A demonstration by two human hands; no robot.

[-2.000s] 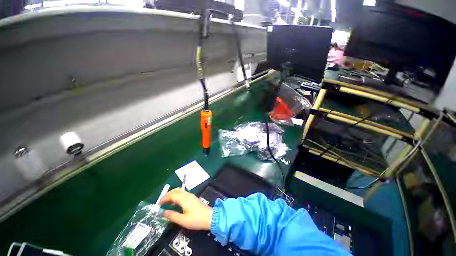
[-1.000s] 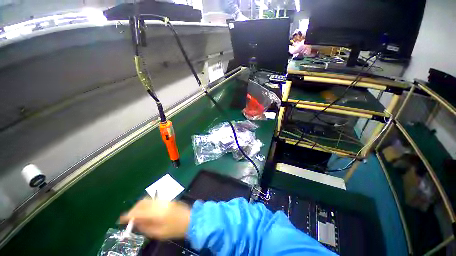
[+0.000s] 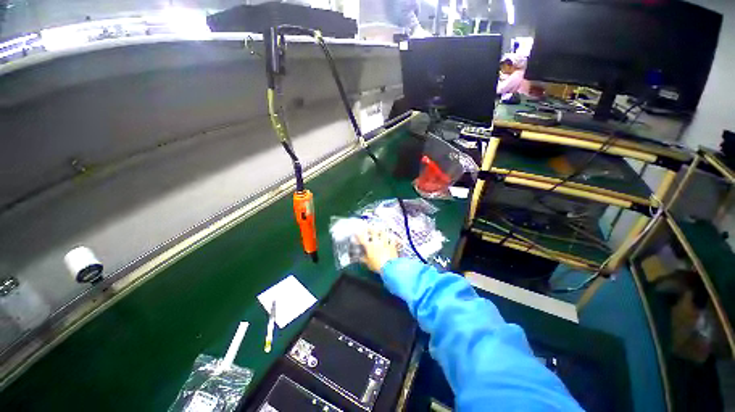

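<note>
My right hand (image 3: 379, 249), in a blue sleeve, reaches over the bench and touches the near edge of a large crinkly clear plastic bag (image 3: 415, 228). Its fingers are small and blurred, so I cannot tell whether they grip the bag. A black tray (image 3: 373, 306) lies nearer to me. It holds a black phone housing (image 3: 342, 360) with ring-shaped camera holes and another housing (image 3: 294, 397), cut off by the bottom edge. My left hand is not in view.
An orange electric screwdriver (image 3: 305, 221) hangs left of the bag. A white card (image 3: 288, 301), thin stick (image 3: 271, 326), white strip (image 3: 235, 344) and small clear bag (image 3: 211, 386) lie behind the tray. A red object (image 3: 433, 175) and tube-frame rack (image 3: 568, 179) stand right. A person (image 3: 511, 75) is far back.
My right hand has moved away from the small bag and white strip, out to the large plastic bag. The white strip it held now lies by the small bag. The housings are uncovered.
</note>
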